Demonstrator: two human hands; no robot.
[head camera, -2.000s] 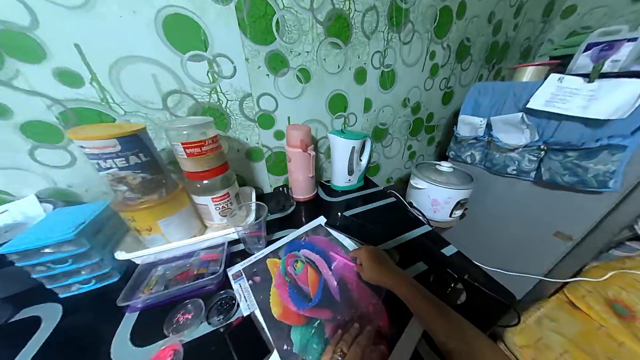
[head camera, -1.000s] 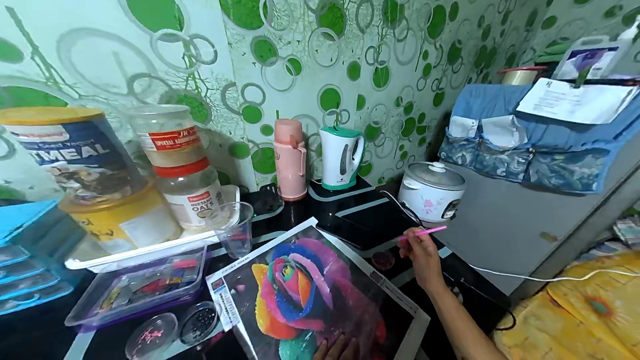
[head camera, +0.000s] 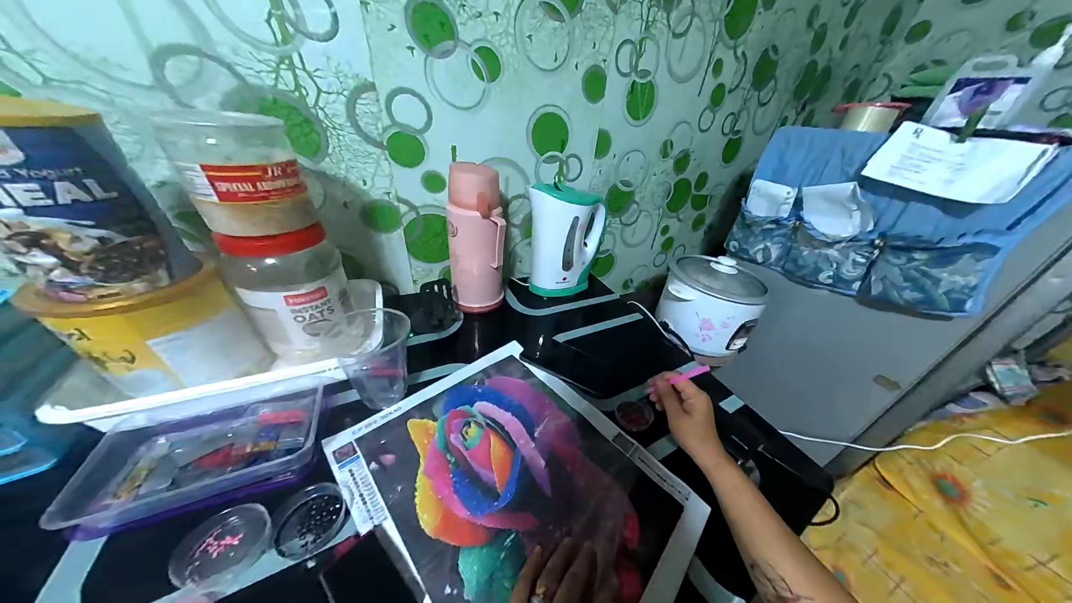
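Observation:
A diamond-painting canvas (head camera: 494, 452) with a multicoloured rose lies on the black table. My left hand (head camera: 557, 574), a ring on one finger, rests flat on its lower part with the fingers slightly apart. Off the canvas's right edge, my right hand (head camera: 682, 410) holds a pink pen-shaped applicator (head camera: 691, 374) between thumb and fingers. Just left of that hand sits a small round dish (head camera: 634, 414) with dark reddish contents. Two clear round dishes stand left of the canvas, one with pink bits (head camera: 219, 544), one with black beads (head camera: 310, 519).
A lidded plastic box (head camera: 184, 456) and a clear cup (head camera: 375, 360) stand at left, near stacked food jars (head camera: 280, 293). Behind the canvas are a pink flask (head camera: 476, 239), a white kettle (head camera: 563, 243), a black tablet-like slab (head camera: 599, 356) and a rice cooker (head camera: 712, 306). A white cable (head camera: 904, 448) runs right.
My right hand has left the canvas's upper right edge and moved right beside the small dish, where it holds the pink applicator. My left hand remains on the canvas. The view has shifted.

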